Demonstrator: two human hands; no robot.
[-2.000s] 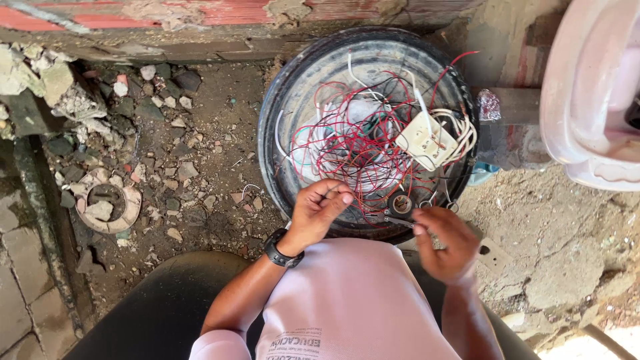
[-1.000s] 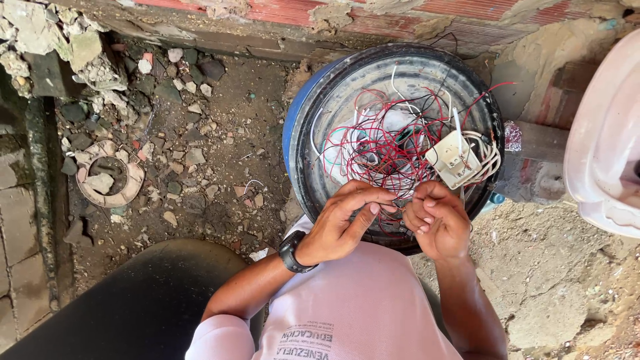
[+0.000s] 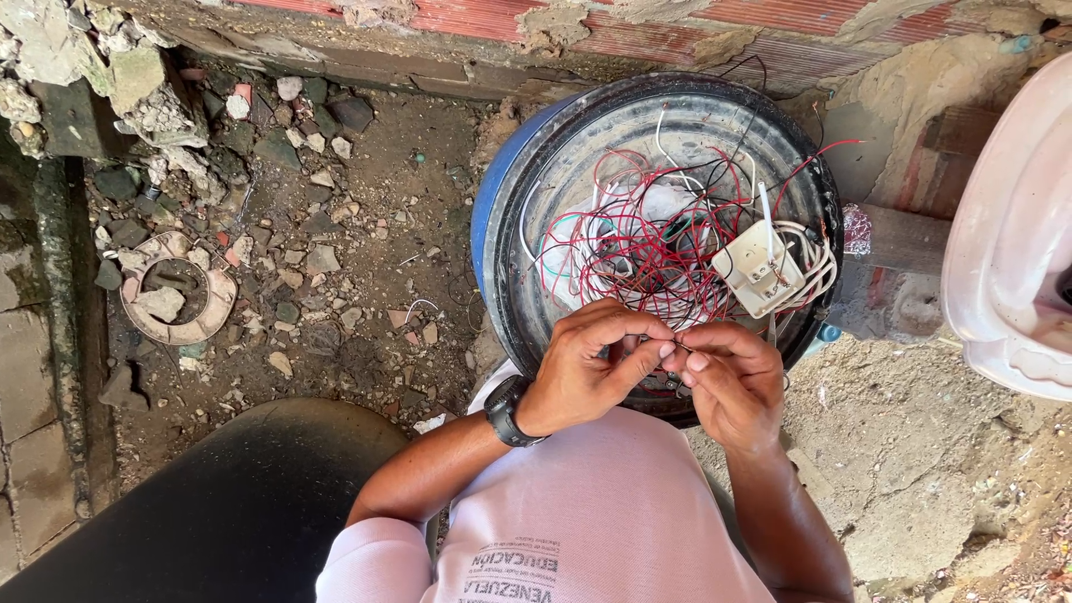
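My left hand (image 3: pixel 595 360) and my right hand (image 3: pixel 729 377) meet over the near edge of a blue barrel with a black lid (image 3: pixel 523 260). Between their fingertips they pinch a thin dark wire (image 3: pixel 684 344); its ends are hard to make out. Just beyond my fingers lies a tangle of red, black and white wires (image 3: pixel 645 243), partly on a whitish plastic bag. At the tangle's right sits a cream plastic electrical box (image 3: pixel 758 270) with a white cable coiled beside it. Small items on the lid beneath my hands are mostly hidden.
A brick wall (image 3: pixel 469 21) runs behind the barrel. At right is a pale pink plastic basin (image 3: pixel 988 243), with a wooden plank (image 3: pixel 909 239) between it and the barrel. Rubble and a round ring (image 3: pixel 226 301) lie on the ground at left, near a black rounded surface (image 3: pixel 251 494).
Two seconds ago my hands were apart; they have come together at the wire by the lid's near edge. The view has shifted, so the barrel appears farther right.
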